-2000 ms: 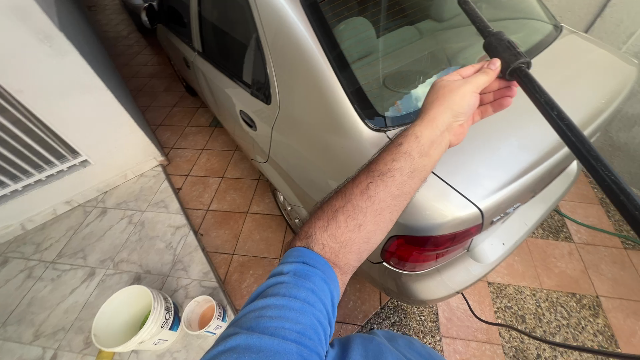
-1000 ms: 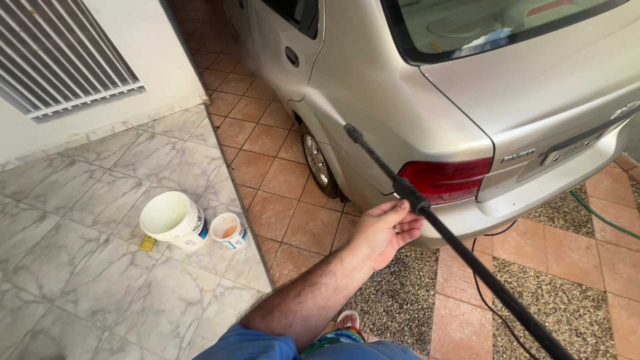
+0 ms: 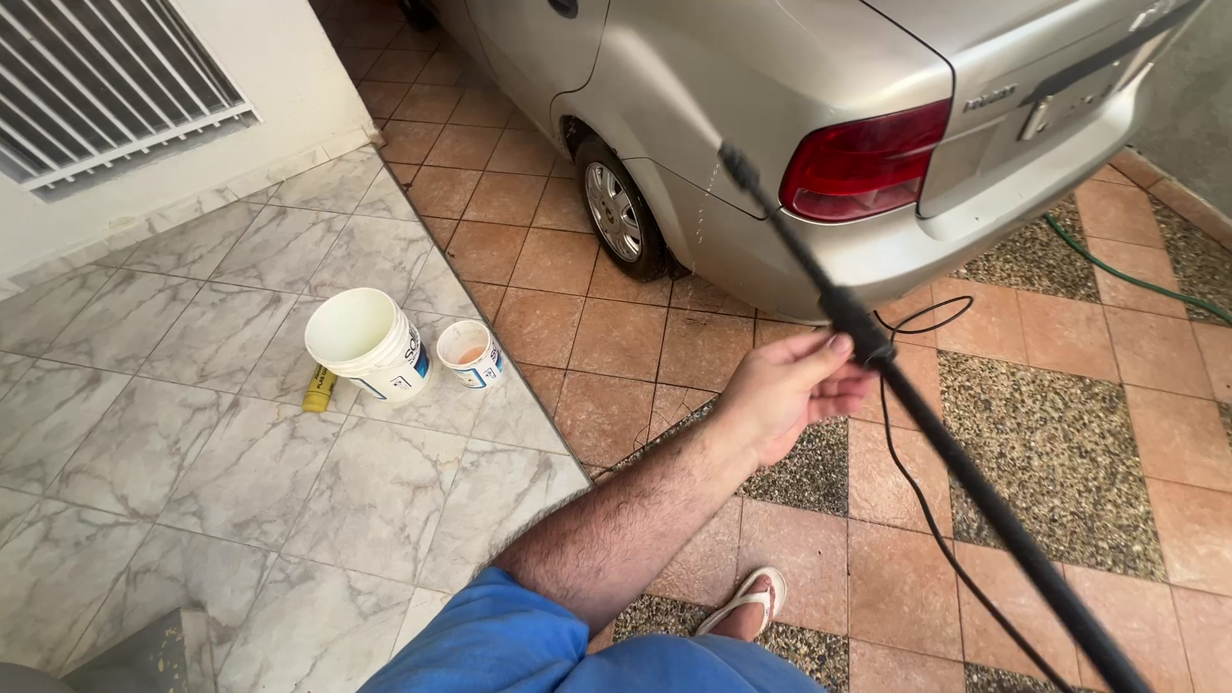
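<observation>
My left hand [image 3: 794,390] grips the collar of a black pressure washer lance [image 3: 962,472] between thumb and fingers. From the lance's nozzle a fan of water spray [image 3: 679,91] goes up and left onto the rear side panel of a silver sedan [image 3: 760,87], above its rear wheel [image 3: 616,210]. A few drops fall beside the nozzle. The red tail light [image 3: 866,164] is just right of the lance tip. The lance runs out of the frame at the lower right; my right hand is not in view.
On the marble-patterned tiles [image 3: 231,385] stand a large white bucket [image 3: 371,351], a smaller one [image 3: 470,356] and a yellow container [image 3: 319,389]. A black cable [image 3: 924,510] and a green hose [image 3: 1126,274] lie on the paving. A barred window is upper left; my sandalled foot [image 3: 746,604] shows below.
The lance tip, beyond the top edge two seconds ago, now points at the rear side panel with spray showing. My left hand keeps its hold on the collar. The view has swung downward.
</observation>
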